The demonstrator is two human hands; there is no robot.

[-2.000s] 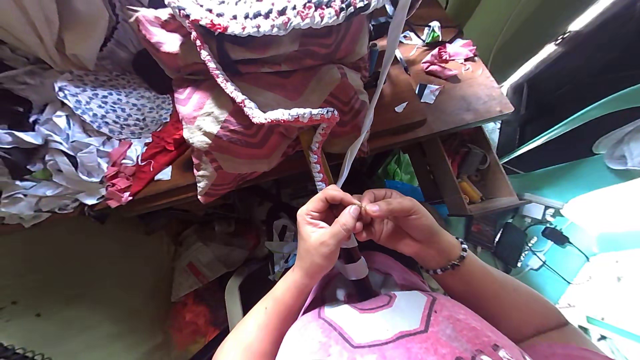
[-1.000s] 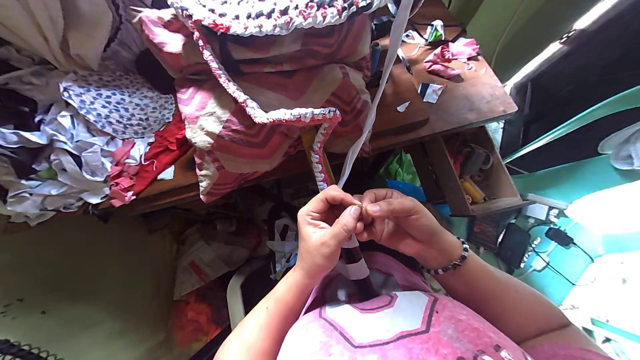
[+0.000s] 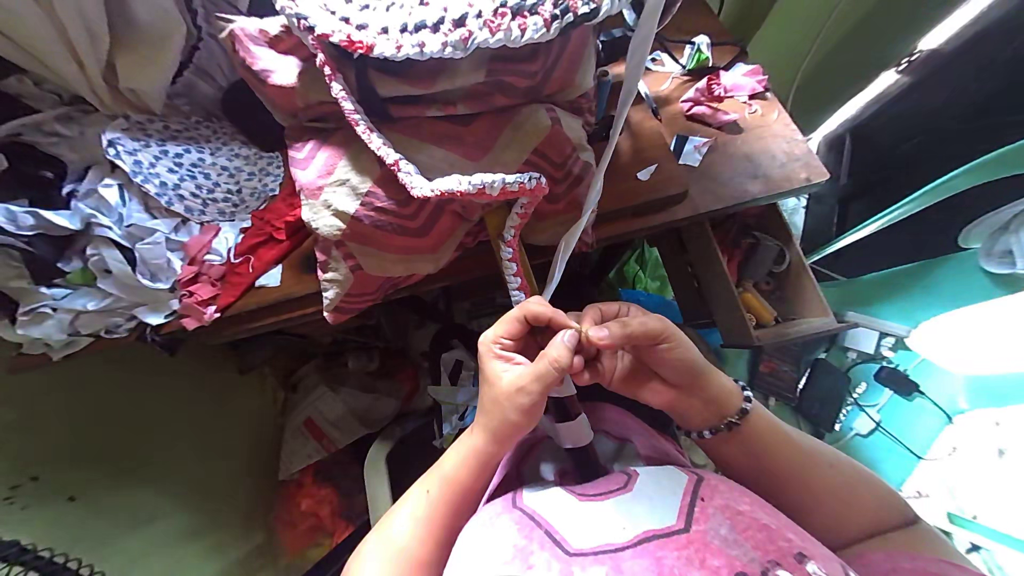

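My left hand [image 3: 524, 364] and my right hand [image 3: 652, 360] meet at the fingertips above my lap, pinching a tiny thin thing between them, too small to name. Just beyond the left fingers ends a braided cord of red and white fabric [image 3: 460, 186], which runs up to a crocheted rag piece [image 3: 448, 28] on a zigzag-patterned cushion [image 3: 448, 208]. A pale fabric strip [image 3: 600, 176] comes down from the top to behind my hands. Below them, a dark rod with white bands [image 3: 578, 436] points toward my lap.
A wooden table [image 3: 744, 172] bears pink fabric scraps [image 3: 724, 92] at the right and a heap of white fabric strips [image 3: 104, 256] at the left. Its open drawer [image 3: 800, 308] holds a mug and a yellow item. Black adapters with cables [image 3: 824, 392] lie at the right.
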